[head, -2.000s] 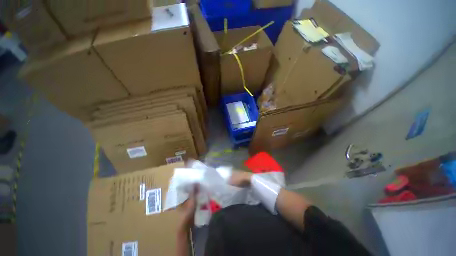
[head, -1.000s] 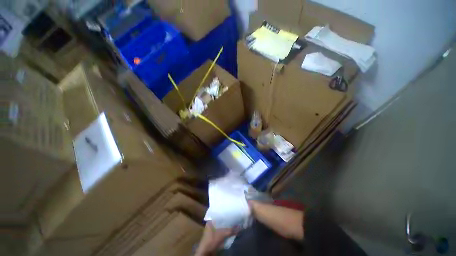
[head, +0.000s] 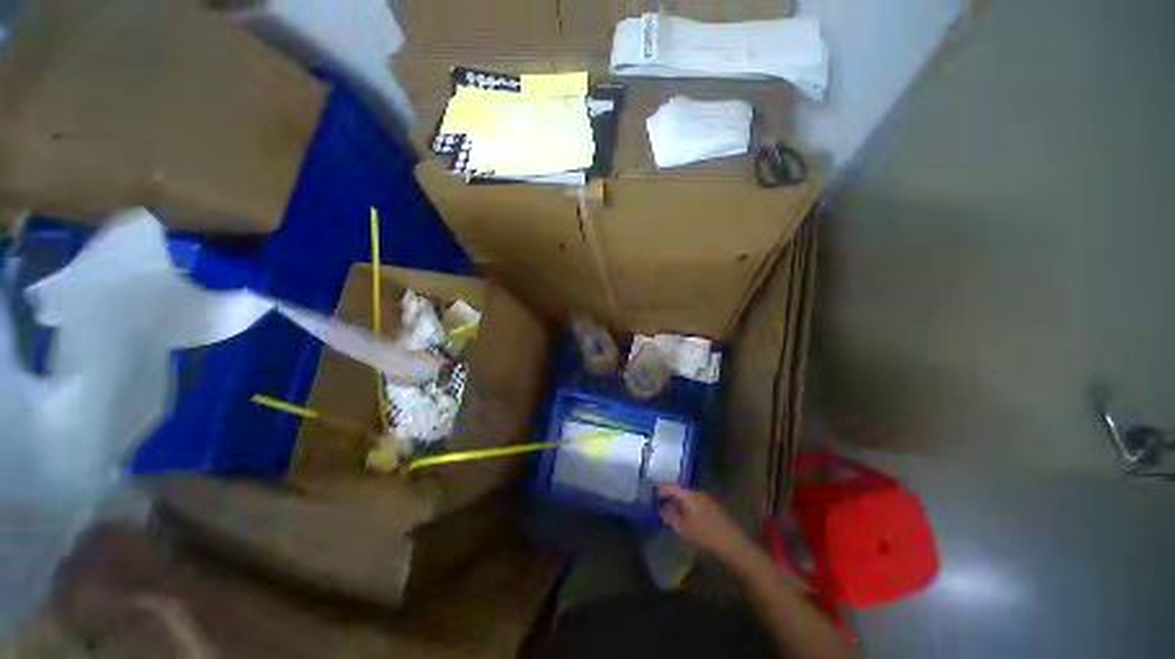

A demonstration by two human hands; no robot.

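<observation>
My right hand (head: pixel 689 515) is at the front right edge of a small blue crate (head: pixel 554 483), its fingertips at white sheets or labels (head: pixel 665 451); whether it grips them is unclear. A larger white stack (head: pixel 599 464) with a yellow patch lies beside them. A blurred skin-toned shape, likely my left hand or forearm (head: pixel 142 618), is at the lower left; its fingers cannot be made out. White liner (head: pixel 116 296) hangs close to the camera at left, its tail reaching over an open carton (head: pixel 503 348) of crumpled white scraps (head: pixel 425 399).
Yellow straps (head: pixel 483 454) cross the scrap carton. A brown carton (head: pixel 644 258) bears yellow sheets (head: pixel 522 129), white strips (head: pixel 722 49), a white stack (head: pixel 700 131) and scissors (head: pixel 780 165). Tape rolls (head: pixel 647 371) lie behind the crate. A red stool (head: pixel 876 534) stands at right; blue crates (head: pixel 232 412) at left.
The view has turned and moved closer to the small crate. My hands, together on the white liner before, are apart. The liner is now at left, and my right hand is at the small crate.
</observation>
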